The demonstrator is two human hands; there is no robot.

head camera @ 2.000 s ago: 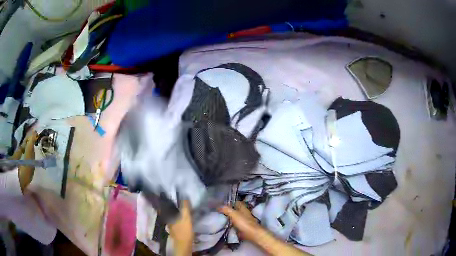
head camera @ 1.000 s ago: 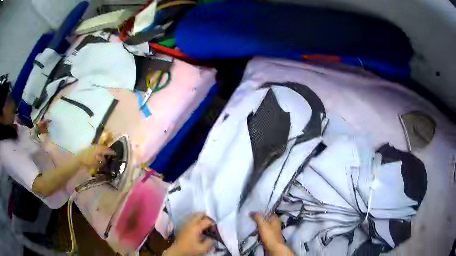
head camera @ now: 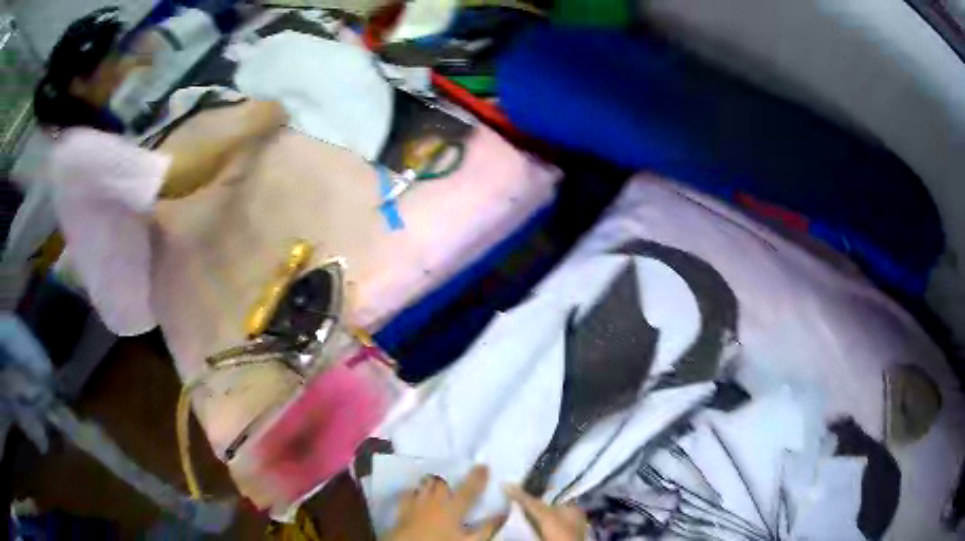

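Note:
My left hand (head camera: 436,511) is at the bottom edge, cut off by it, gripping a pale blue-white cut fabric piece (head camera: 397,482). My right hand (head camera: 548,518) is just to its right, also cut off, with its fingertips pinching the edge of the pale pieces. Beyond my hands lies a dark grey pointed panel (head camera: 608,343) on pale panels, beside a dark curved strip (head camera: 711,317). A fanned bundle of panels (head camera: 730,481) lies to the right, its lower part outside the picture.
On the left table, a steam iron (head camera: 312,306) stands by a pink pad (head camera: 323,428). Green-orange scissors (head camera: 429,167) and a blue strip (head camera: 389,201) lie farther back. A coworker (head camera: 106,211) reaches across that table. A blue roll (head camera: 720,148) lies behind; a grey-beige plate (head camera: 912,405) is at right.
The view has turned left. The coworker's hand has left the iron and now reaches toward the pale pieces farther back. My hands remain on the pale pieces, lower in the picture.

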